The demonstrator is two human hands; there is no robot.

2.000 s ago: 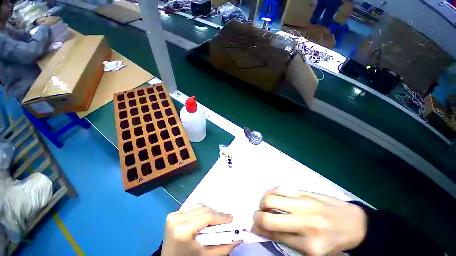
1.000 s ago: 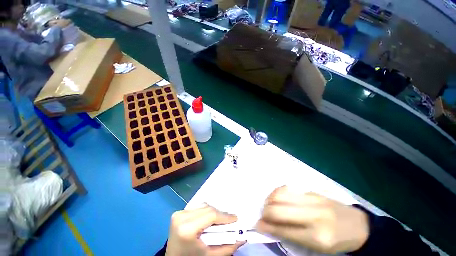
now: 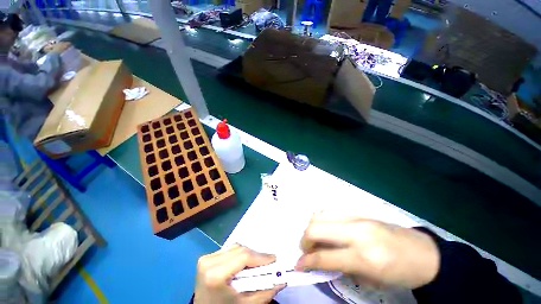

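Note:
A white plastic housing is at the bottom centre, its narrow side with a dark dot facing me; its face blends into the white work sheet. My left hand grips its left end, thumb on top and fingers below. My right hand is at the housing's right part with curled fingers and is slightly blurred; whether it holds anything is hidden. Small dark and metallic bits lie at the sheet's left edge. A small clear bottle with a grey round top stands at the far corner.
A brown-orange compartment tray and a white squeeze bottle with red cap stand on the green mat at left. A carton sits beyond, near a person in grey. An open carton is on the dark green conveyor.
The view has shifted a little back and forth. My right hand has moved slightly along the housing's right part. My left hand keeps its grip.

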